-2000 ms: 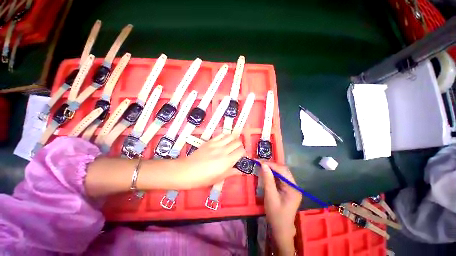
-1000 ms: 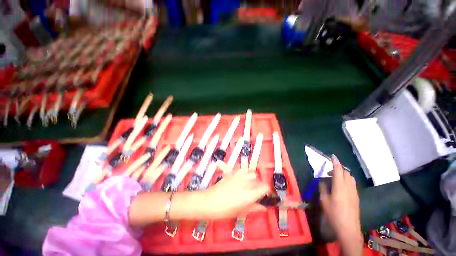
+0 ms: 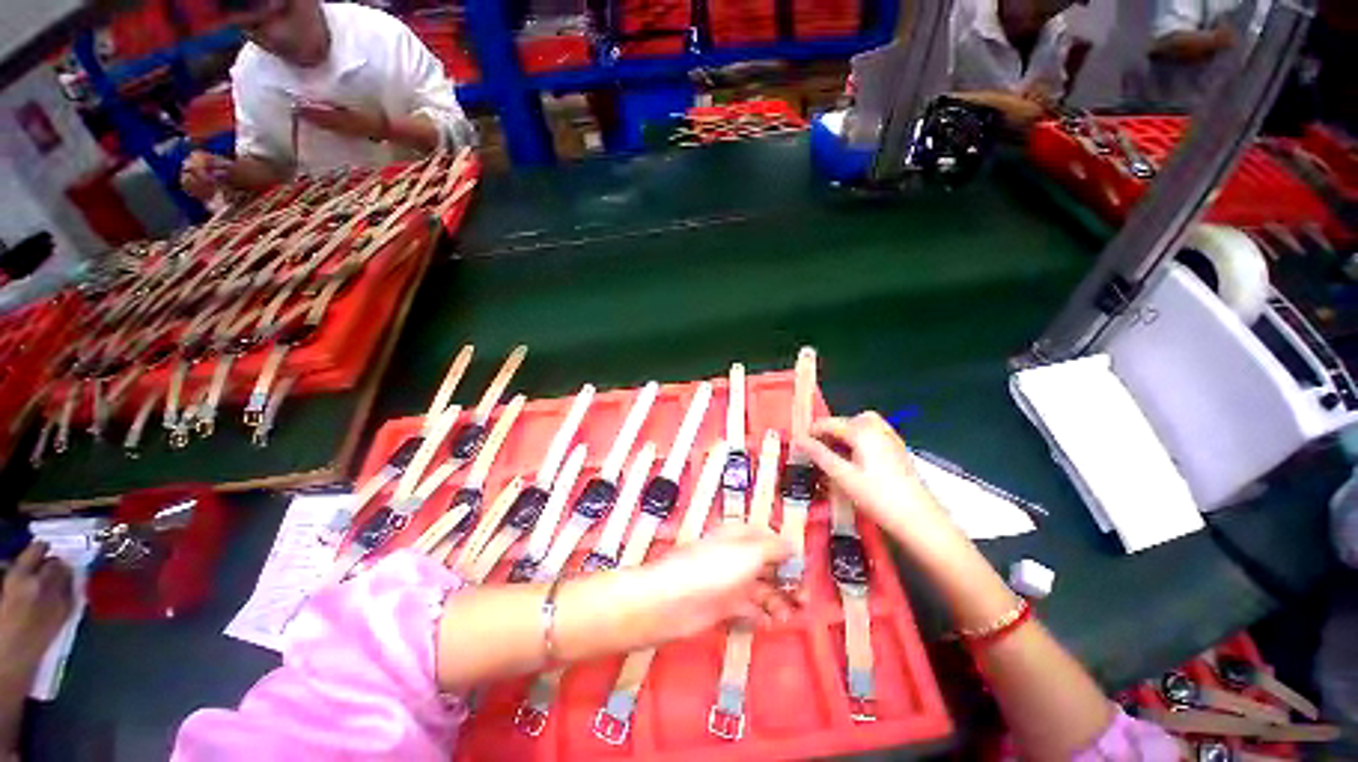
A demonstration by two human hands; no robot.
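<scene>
A wristwatch [image 3: 800, 482] with a dark head and pale strap stands out over the upper right of the red watch tray [image 3: 912, 688]. My right hand [image 3: 882, 474] pinches its upper strap. My left hand [image 3: 727, 578] reaches across the tray, its fingertips at the lower strap. Other watches lie in slanting rows in the tray, several silver buckles at the front. One watch [image 3: 849, 560] lies at the right edge. A bright blue stick [image 3: 891, 420] shows just behind my right hand; whether it is held or lying, I cannot tell.
White scrap with a thin stick [image 3: 965, 500], small white block [image 3: 1031, 578] and white paper stack [image 3: 1110, 454] are to the right. Stacked trays [image 3: 358, 320] fill the upper left. A red parts box [image 3: 157, 551] is left. More watches lie lower right. People are across the bench.
The view has tilted up. My right hand has gone from the blue stick near the tray's lower right, past the white scrap, to the watch strap. The watch has moved up the tray.
</scene>
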